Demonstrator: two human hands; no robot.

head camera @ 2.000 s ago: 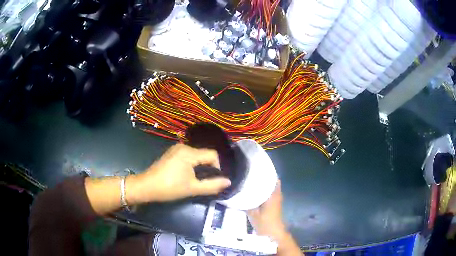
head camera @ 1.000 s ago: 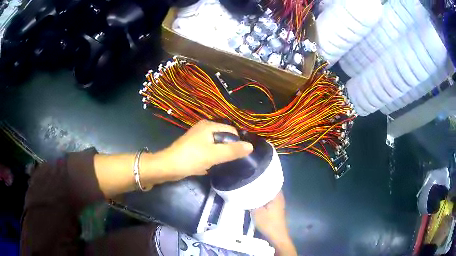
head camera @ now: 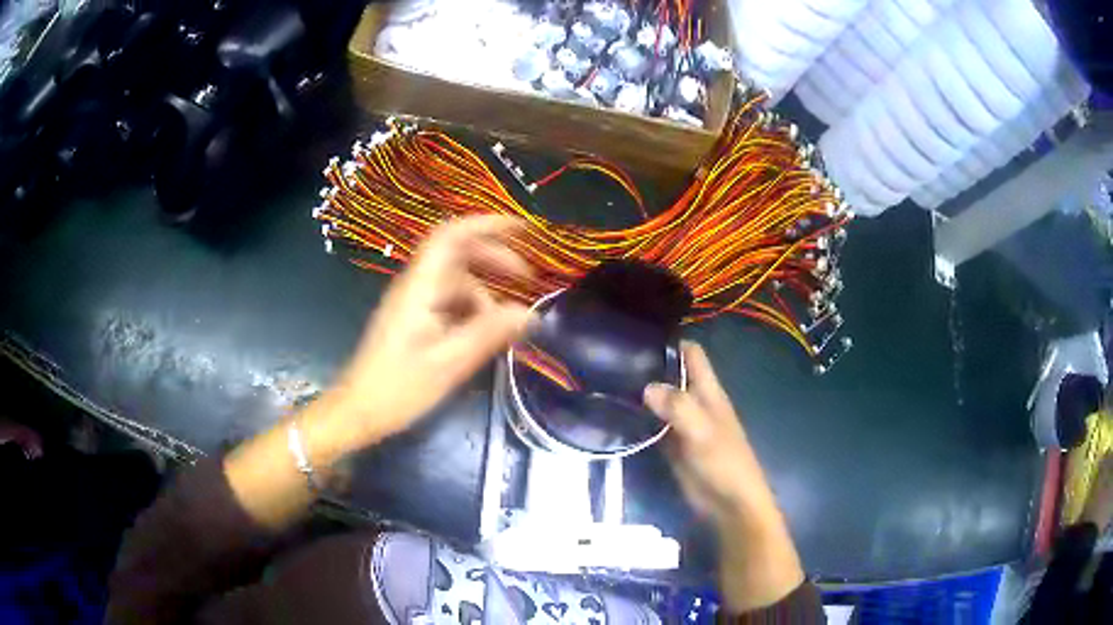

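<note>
The white housing on its white bracket base (head camera: 583, 547) stands at the bench's near edge, its round opening facing up. A glossy black inner shell (head camera: 601, 342) sits tilted in the opening, its dark upper part sticking out at the far side. Orange and yellow wire shows inside the cup at the left. My right hand (head camera: 714, 446) holds the housing's right side, thumb on the rim by the black shell. My left hand (head camera: 446, 305) is at the upper left of the rim, blurred, with fingers curled; whether it touches the rim or holds something small cannot be told.
A bundle of orange-looking wire leads (head camera: 586, 250) lies just beyond the housing. Behind it is a cardboard carton (head camera: 525, 112) of small white-and-silver parts. Black shells (head camera: 183, 110) are heaped at left, nested white housings (head camera: 940, 110) at upper right. Another unit (head camera: 1074, 379) shows at the right edge.
The black shell has gone from lying over the housing's mouth to tilted inside it, with the opening turned up. My left hand has moved off the shell to the left rim; my right thumb now shows.
</note>
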